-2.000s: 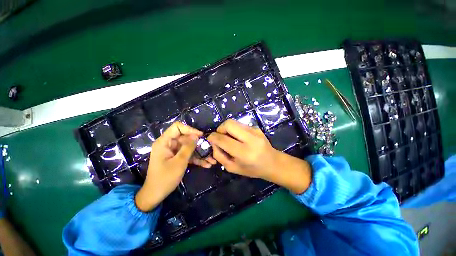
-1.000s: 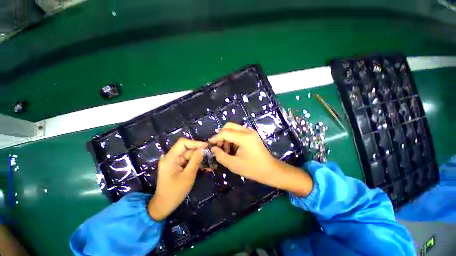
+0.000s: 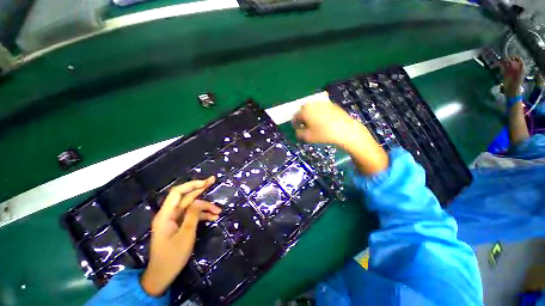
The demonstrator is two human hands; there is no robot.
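The large black blister tray (image 3: 161,167) lies tilted on the green surface with tiny bright bits in its pockets. My left hand (image 3: 179,224) is over the tray's middle left, fingers apart, with nothing seen in it. My right hand (image 3: 322,124) is above the heap of small metal parts (image 3: 322,161), between the two trays. Its fingers are curled and slightly blurred, and whether it holds anything cannot be told. The small assembly is not visible in either hand. The tweezers are not visible.
A filled black tray (image 3: 388,107) lies at the right. Two dark assemblies sit on the green belt, one near the top middle (image 3: 206,99) and one at the left (image 3: 69,158), beyond the white rail (image 3: 140,160). A neighbour's hand (image 3: 513,75) and blue sleeve show at the right.
My hands have come apart. My right hand has moved up and right to the metal heap; my left has opened and stays over the tray. The view has shifted right.
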